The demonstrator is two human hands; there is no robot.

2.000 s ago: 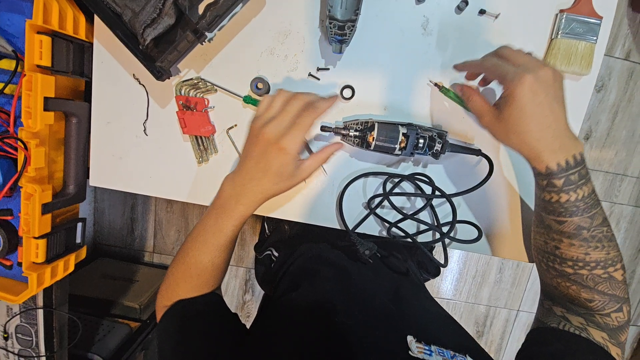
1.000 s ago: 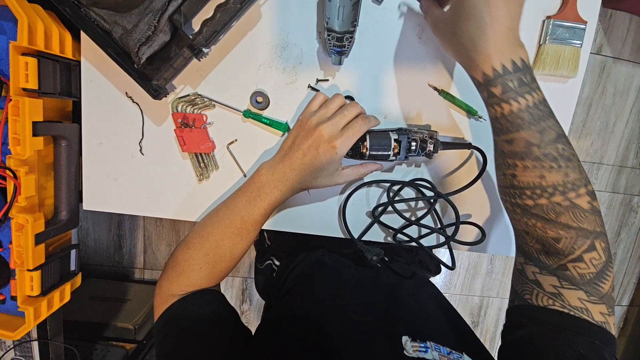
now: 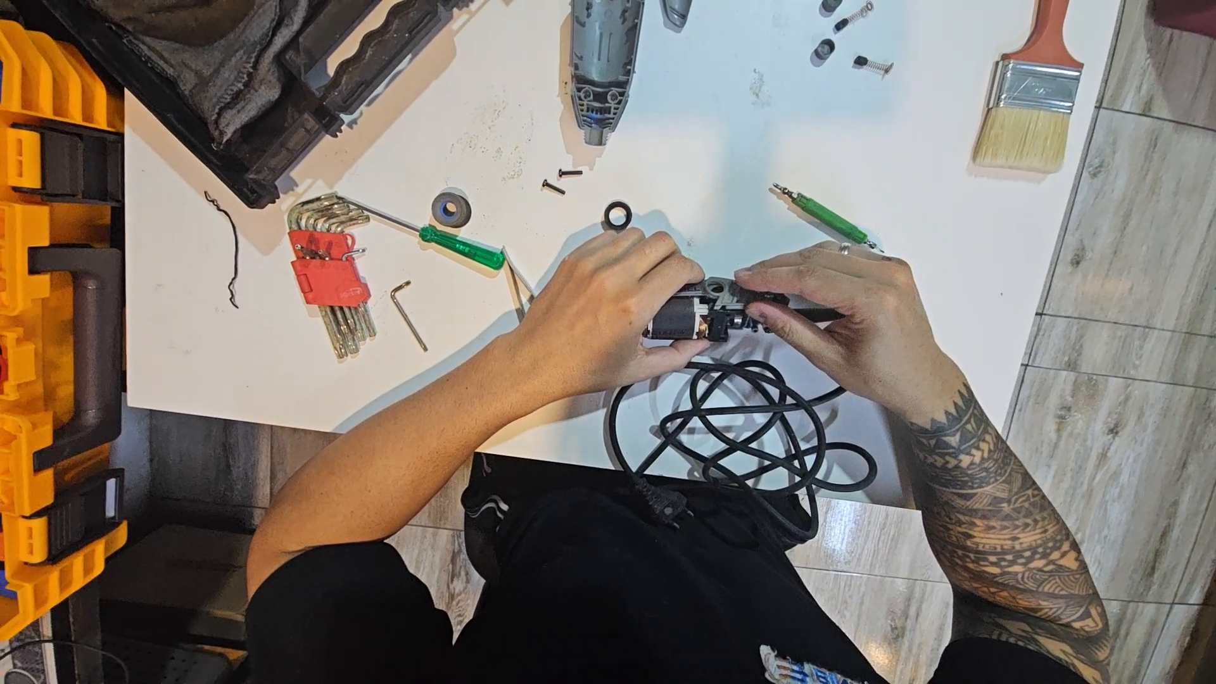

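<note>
An opened rotary tool with its motor [image 3: 676,319] bared lies between my hands. My left hand [image 3: 608,313] is closed around its front end, which the fingers hide. Thumb and fingers of my right hand [image 3: 836,309] grip the rear end, near where the black power cord [image 3: 698,410] leaves it. The cord lies in loops below, with its plug [image 3: 662,501] by the table edge. A black ring [image 3: 617,216] rests just above my left hand. Above my right hand is a green double-ended screwdriver bit holder or small driver [image 3: 828,218]. The grey housing half [image 3: 603,71] lies farther up.
Left of my hands are a green-handled screwdriver [image 3: 463,248], a grey round part [image 3: 451,209], hex keys in a red holder [image 3: 330,271] and a loose hex key [image 3: 408,315]. Two screws [image 3: 560,180], springs with caps [image 3: 872,66], a paintbrush [image 3: 1031,95], a black case [image 3: 275,142] and an orange toolbox [image 3: 57,332] surround them.
Two seconds ago my right hand held the green tool, which now lies on the table. My right hand has come down from the top edge to the rotary tool's rear end.
</note>
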